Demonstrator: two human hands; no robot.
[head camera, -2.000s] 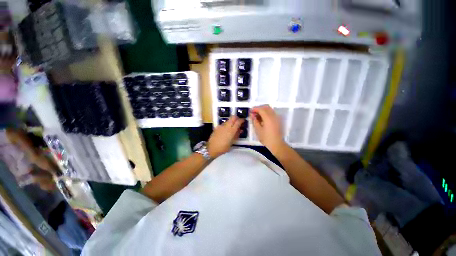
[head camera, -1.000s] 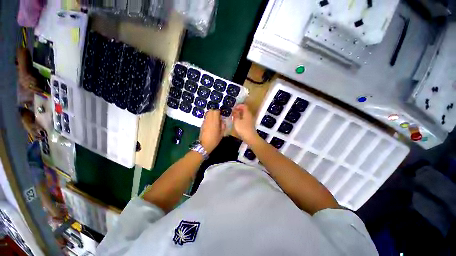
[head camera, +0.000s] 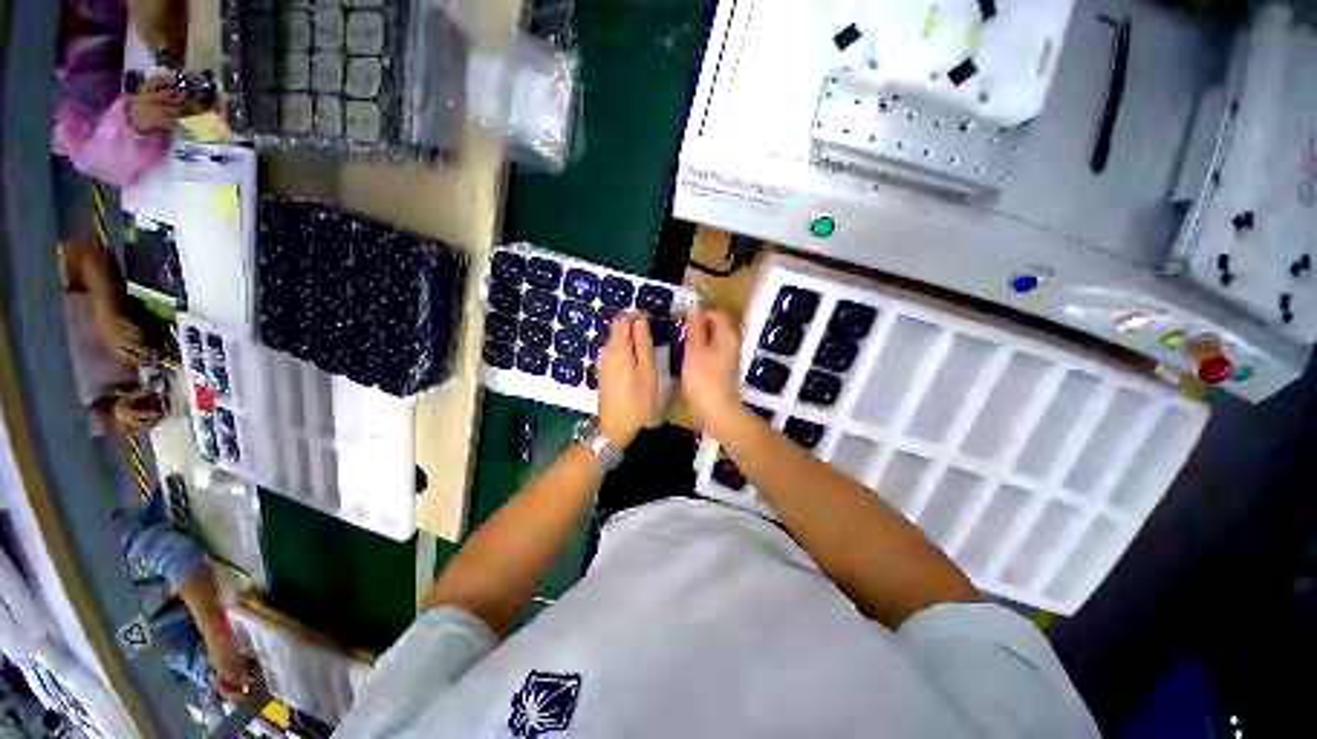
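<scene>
My left hand (head camera: 628, 383) and my right hand (head camera: 709, 368) are close together over the right part of the small white supply tray (head camera: 546, 387), which is packed with rows of black plastic housings (head camera: 539, 308). A dark piece shows between my hands; whether either hand grips it or it lies in the tray is too blurred to tell. The large white compartment tray (head camera: 997, 488) lies to the right, with several black housings (head camera: 793, 303) in its left pockets and pale pockets further right.
The grey bench machine (head camera: 751, 192) with coloured buttons stands behind the compartment tray. At left are a wooden board (head camera: 459, 477), a dark film-wrapped stock tray (head camera: 354, 296), bagged grey trays (head camera: 340, 65) and another white tray (head camera: 379, 484). Other people's hands show at far left.
Two seconds ago my hands were over the compartment tray's left pockets; they moved left to the supply tray. Since one second ago my hands have shifted slightly rightward over it. The view has turned.
</scene>
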